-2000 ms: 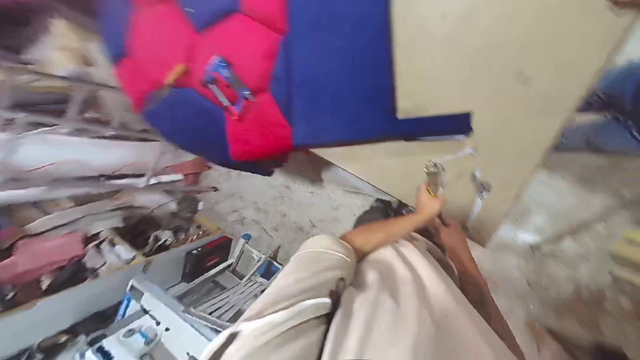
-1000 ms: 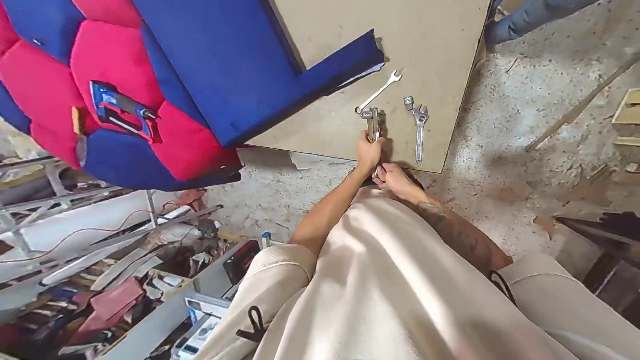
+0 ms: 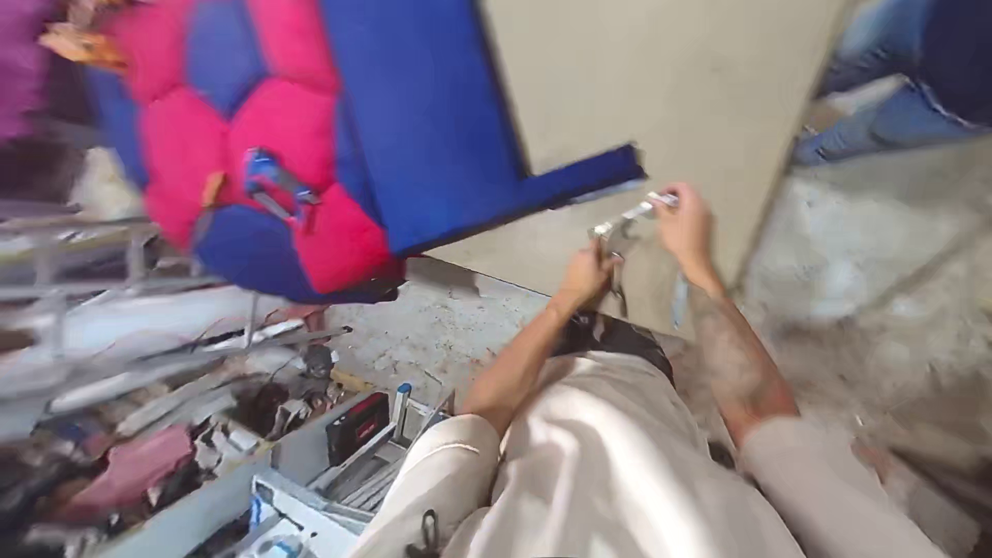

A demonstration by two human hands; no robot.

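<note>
My left hand (image 3: 587, 273) is closed around a metal tool, blurred, at the near edge of a beige board (image 3: 666, 85). In my right hand (image 3: 686, 225) is one end of a silver wrench (image 3: 639, 210), held between thumb and fingers; its other end meets the tool above my left hand. Another metal tool (image 3: 679, 301), partly hidden by my right forearm, lies on the board. Left of my hands, blue fabric (image 3: 434, 132) covers part of the board. A blue staple gun (image 3: 279, 184) rests on the pink and blue padded upholstery.
Metal frames (image 3: 132, 271) and a bin of scraps (image 3: 132, 473) stand at the left. A stepladder (image 3: 372, 465) and a black case (image 3: 358, 428) are at lower left. Another person's legs in jeans (image 3: 876, 124) are at the upper right, beyond the board's edge.
My right hand has moved up from beside my left hand and taken hold of the wrench, which lay on the board one second ago. My left hand still grips its tool.
</note>
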